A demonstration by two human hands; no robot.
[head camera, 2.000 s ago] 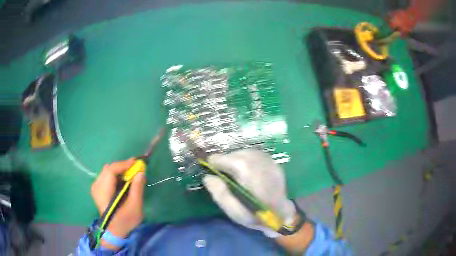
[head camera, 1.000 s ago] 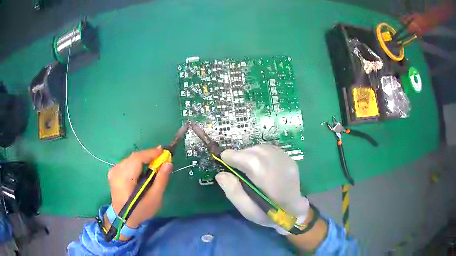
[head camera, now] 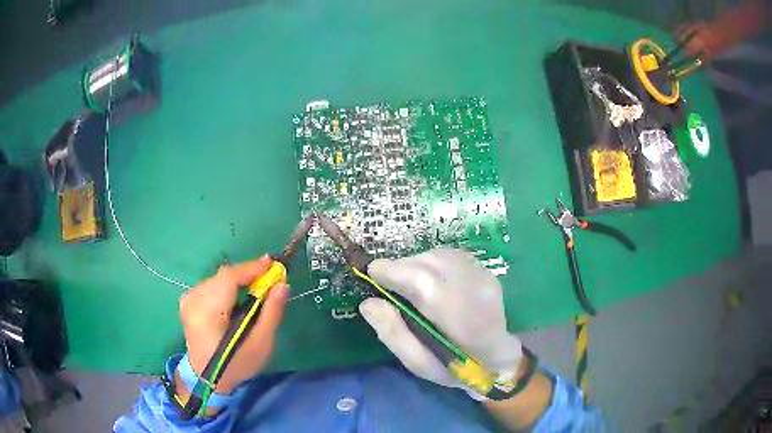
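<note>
The green circuit board (head camera: 402, 186) lies flat in front of me, its face covered in silvery joints. My bare left hand (head camera: 228, 321) holds a black-and-yellow soldering iron (head camera: 269, 277). Thin solder wire (head camera: 127, 241) runs from the reel to this hand, and its free end reaches the board's lower left. My gloved right hand (head camera: 449, 313) holds a second soldering iron (head camera: 406, 315). The two dark tips are close together over the board's left edge; whether they touch a joint I cannot tell.
The solder reel (head camera: 110, 80) and an iron stand with yellow sponge (head camera: 79, 211) are at the left. Side cutters (head camera: 569, 224) lie right of the board. The black parts tray (head camera: 559, 93) holds a sponge and clear bags. Another person's hand (head camera: 719, 38) is at the upper right.
Since two seconds ago, both irons have moved up the board's left side and their tips have come together. Over the last second the hands have barely moved; the whole view has shifted slightly.
</note>
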